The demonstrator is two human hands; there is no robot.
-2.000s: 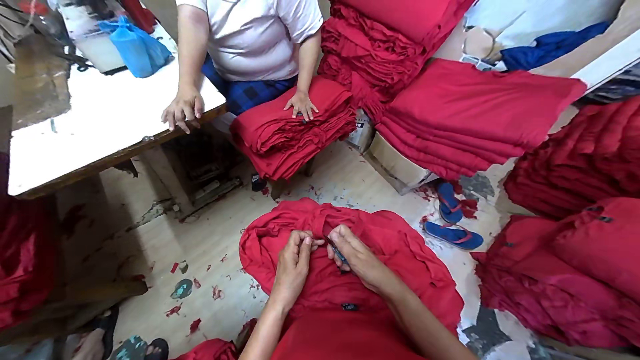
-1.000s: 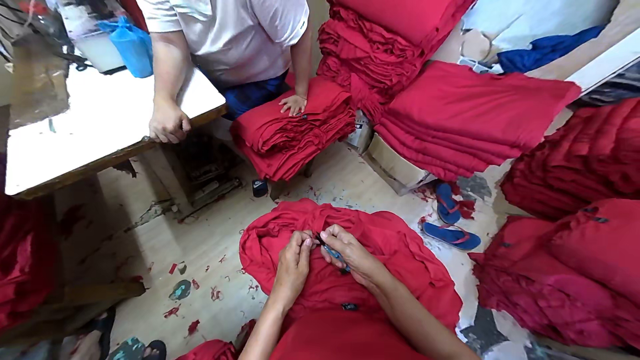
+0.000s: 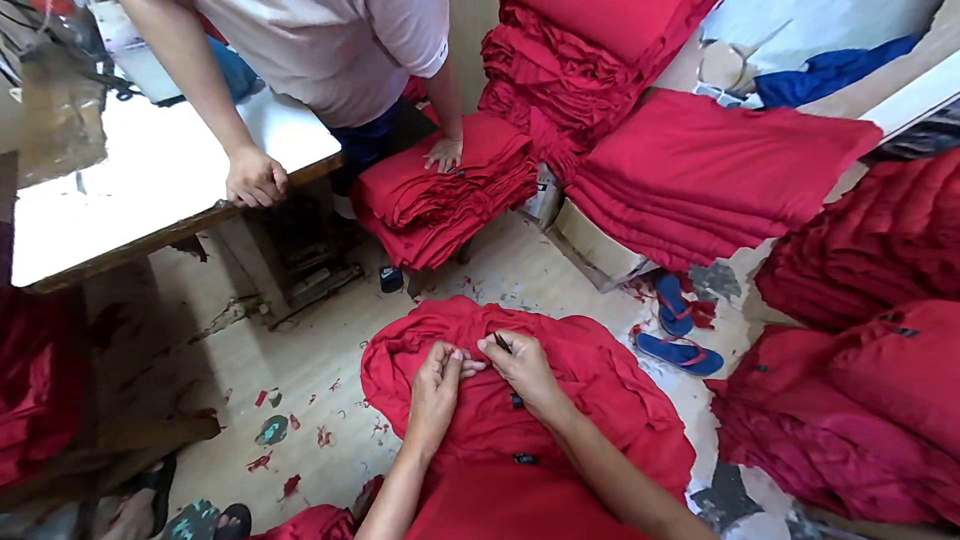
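A bunched red fabric garment [image 3: 600, 390] lies across my lap, with a small black label [image 3: 525, 458] showing on it. Above the cloth, my left hand [image 3: 441, 379] has its thumb and forefinger pinched; whether cloth or thread is between them cannot be told. Close to its right, my right hand [image 3: 525, 367] is closed around a small dark pointed tool [image 3: 502, 343], whose tip sticks up past the thumb. Most of the tool is hidden in the palm. The fingertips of both hands are nearly touching.
At the upper left, a person [image 3: 322, 52] leans with one hand on a white-topped table [image 3: 172, 180] and the other on a folded red cloth stack [image 3: 450, 187]. More red stacks [image 3: 720, 172] stand at the right. Blue flip-flops [image 3: 679, 354] and red scraps lie on the floor.
The other person has risen and leaned forward over the table, and their hand on it has closed into a fist. My hands stay over the red cloth with small finger movements.
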